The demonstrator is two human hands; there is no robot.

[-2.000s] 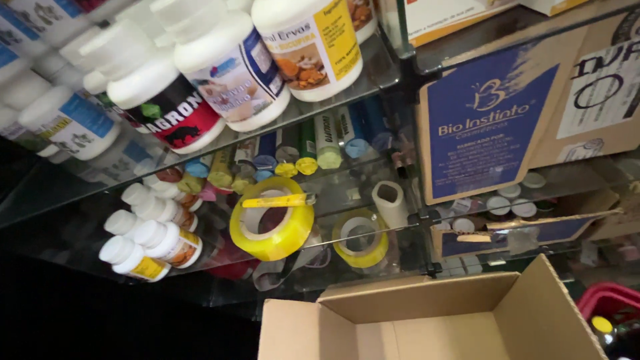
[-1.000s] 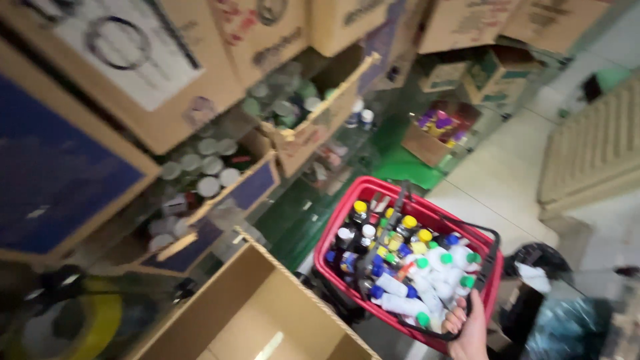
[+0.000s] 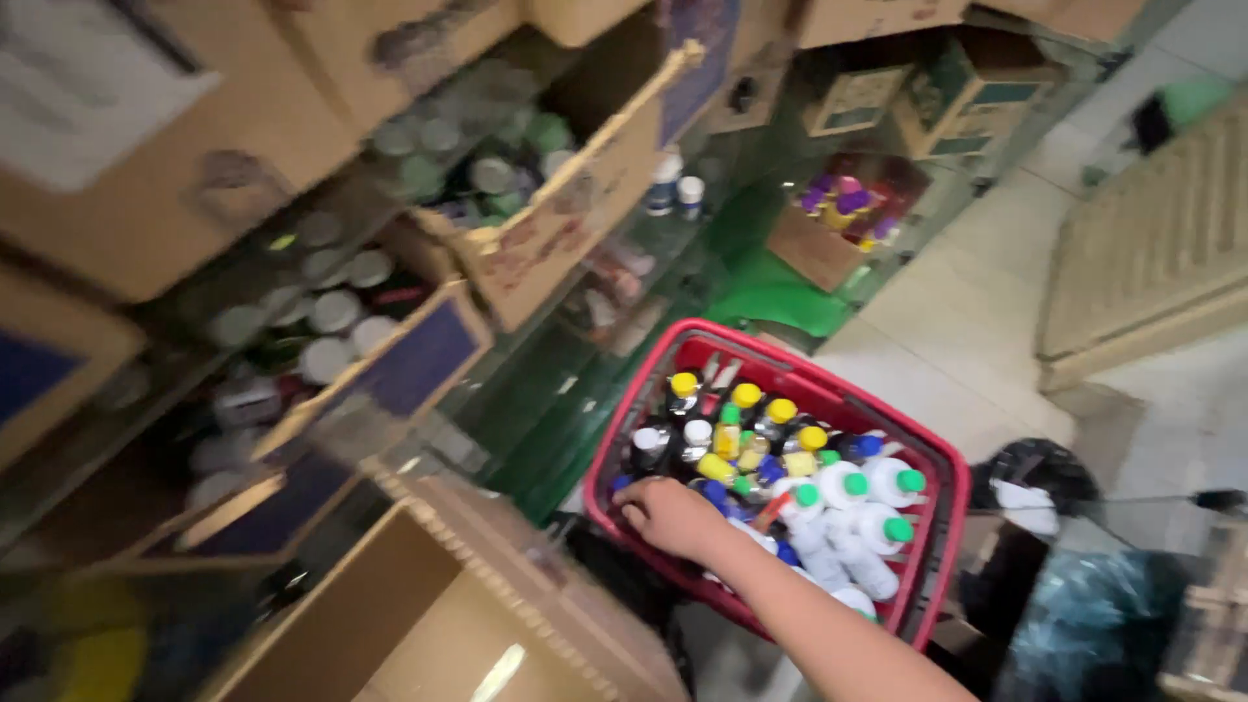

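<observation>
My right hand (image 3: 673, 517) reaches in from the lower right, over the near left side of a red plastic basket (image 3: 814, 375). Its fingers are curled beside a blue cap (image 3: 622, 484) at the basket's left rim; blur hides whether they grip anything. Dark bottles with yellow caps (image 3: 780, 411) and dark ones with white caps (image 3: 696, 434) stand in the basket's left and back part. White bottles with green caps (image 3: 843, 485) fill its right part, some lying tilted. My left hand is out of view.
An open cardboard box (image 3: 419, 624) is at the bottom left, close to the basket. Shelves at left hold cut-open cartons (image 3: 575, 214) of capped containers. A black plastic bag (image 3: 1043, 473) and a bluish clear bag (image 3: 1092, 614) lie at right, by a slatted panel (image 3: 1150, 224).
The view has swung right from the shelves to the basket. My right hand has moved from the basket's lower right rim to its left side. The black handle, raised before, no longer crosses above the bottles.
</observation>
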